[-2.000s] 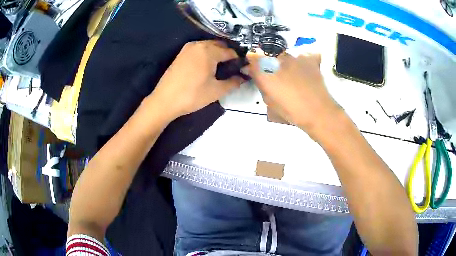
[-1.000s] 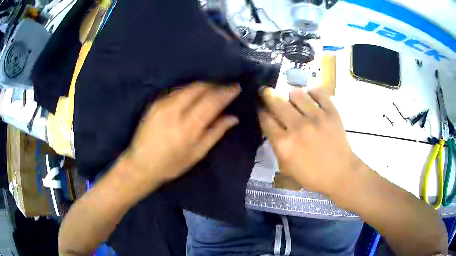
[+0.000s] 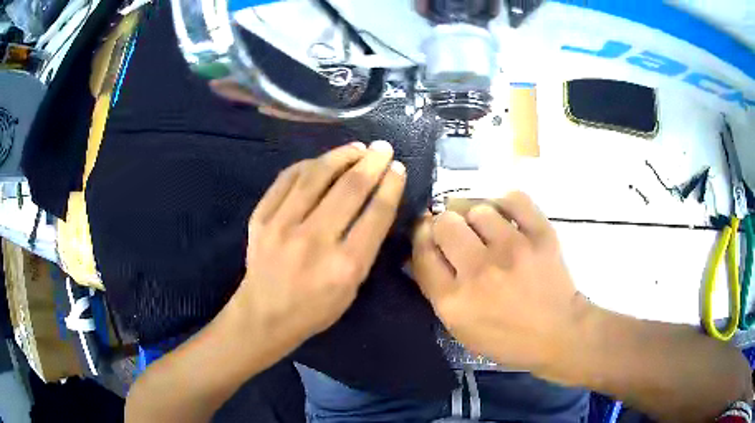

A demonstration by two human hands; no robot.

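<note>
A large black fabric panel (image 3: 182, 182) lies over the left of the white machine table and hangs over its front edge. My left hand (image 3: 319, 231) lies palm down on the panel with its fingers stretched forward. My right hand (image 3: 497, 281) has its fingers curled at the panel's right edge, thumb and index finger pinching it. The sewing machine head (image 3: 459, 62) stands just ahead of my fingers. The presser foot and needle are too unclear to tell.
A black smartphone (image 3: 613, 106) lies at the right. Scissors (image 3: 722, 277) with yellow and green handles lie at the far right, near black thread scraps (image 3: 691, 186). A tan tape piece (image 3: 524, 121) is on the bed. A cardboard box (image 3: 31, 310) is at lower left.
The panel, first bunched between both hands near the machine, is now spread flatter with its edge along the machine. Both hands have moved back towards me. The machine head looks nearer and larger.
</note>
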